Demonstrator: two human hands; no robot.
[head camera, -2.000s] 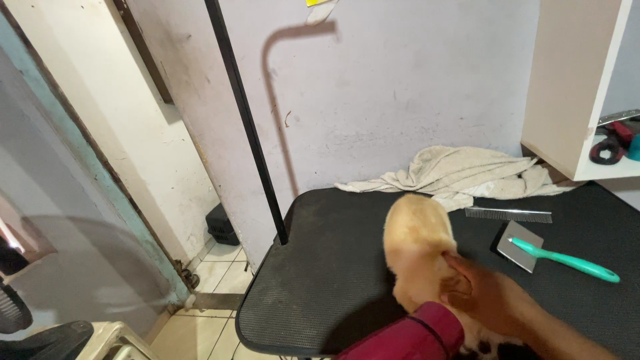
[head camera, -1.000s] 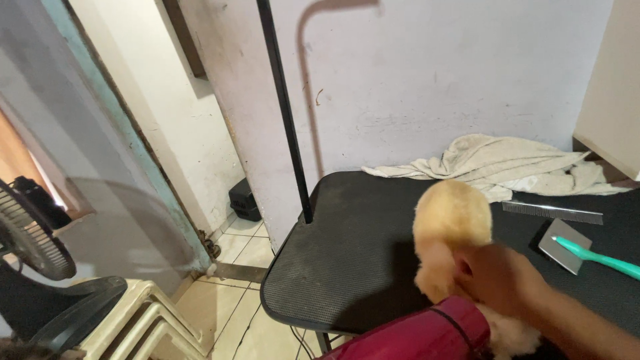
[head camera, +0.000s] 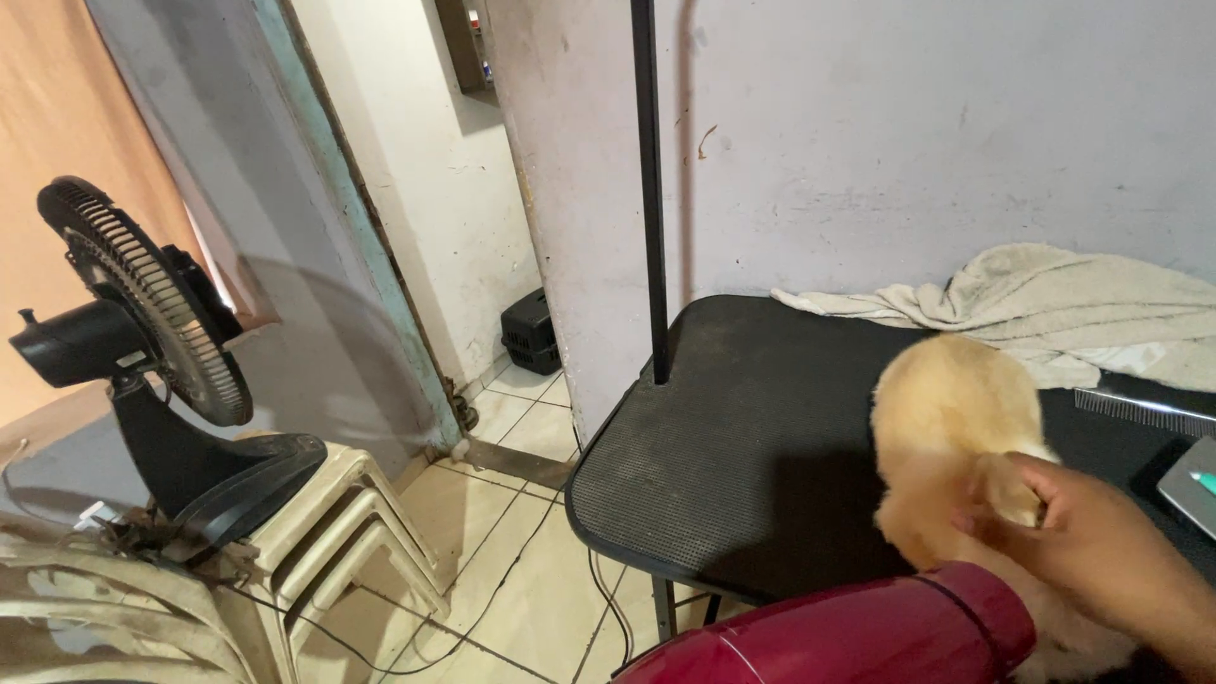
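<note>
A small animal with fluffy cream fur, seemingly a dog (head camera: 955, 408), is at the right of the black grooming table (head camera: 722, 446). My right hand (head camera: 1083, 532) comes in from the lower right, its fingers pinching a furry ear at the side of the animal's head. A dark red hair dryer (head camera: 836, 632) reaches in from the bottom edge, its nozzle close to the fur below my hand. The left hand is not in view, and the dryer's handle is hidden. Further right lie a metal comb (head camera: 1140, 410) and part of a slicker brush (head camera: 1192, 484).
A crumpled towel (head camera: 1073, 294) lies along the table's back edge against the wall. The black post (head camera: 650, 190) rises from the back left corner. At left, a black fan (head camera: 152, 304) stands on stacked plastic stools (head camera: 351, 475). Cables run over the floor tiles.
The view has swung left, bringing the fan and stools into sight. My right hand stays at the animal's head, and the dryer stays close beside it.
</note>
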